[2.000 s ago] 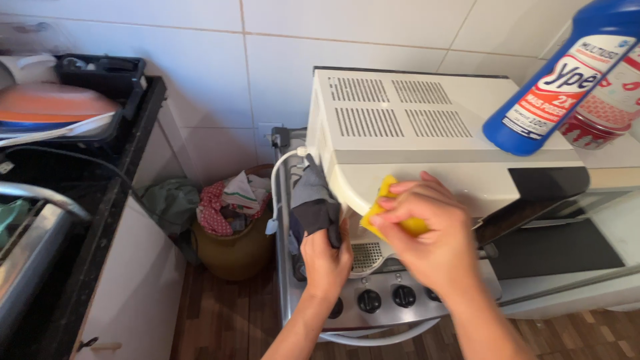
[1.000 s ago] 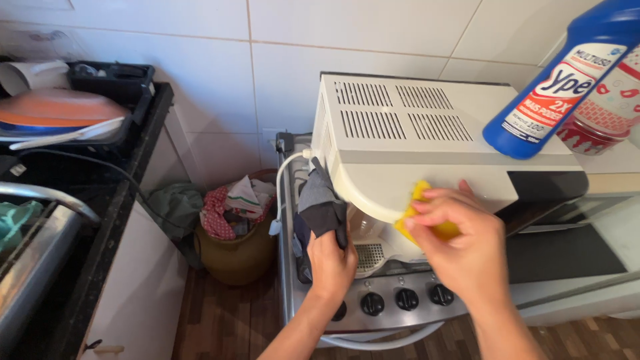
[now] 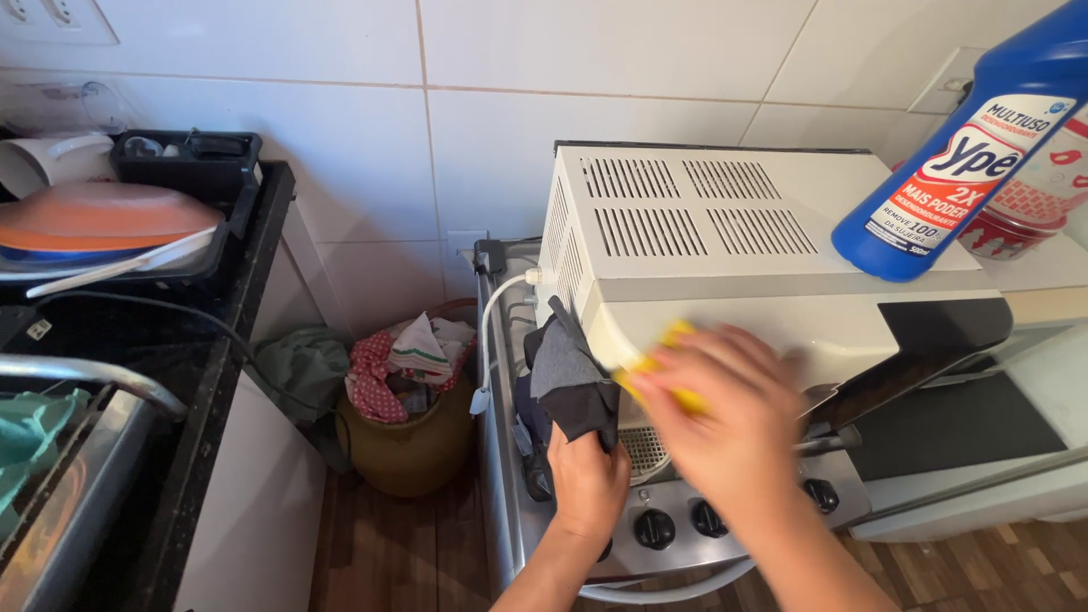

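A cream-coloured appliance [image 3: 739, 289] with vent slots on top stands on a stainless steel stove [image 3: 680, 544]. My right hand [image 3: 722, 408], blurred, grips a yellow sponge or cloth [image 3: 671, 374] against the appliance's rounded front edge, near its left corner. Below that corner, my left hand [image 3: 586, 476] holds a dark grey and black cloth [image 3: 574, 378] beside the appliance's left side; its fingertips are partly hidden by the cloth. A blue Ypê cleaner bottle [image 3: 960, 144] is over the right part of the appliance's top.
Stove knobs [image 3: 654, 529] lie below my hands. A white cable [image 3: 489, 331] runs from the appliance's left side. Left are a dish rack [image 3: 242, 204] with plates and a black countertop [image 3: 200, 425]. A round container [image 3: 408, 450] with cloths sits between counter and stove; red-and-white tins [image 3: 1011, 229] are at right.
My right hand has moved left along the appliance's front edge with the yellow sponge or cloth since one second ago. My left hand still holds the dark cloth in the same place.
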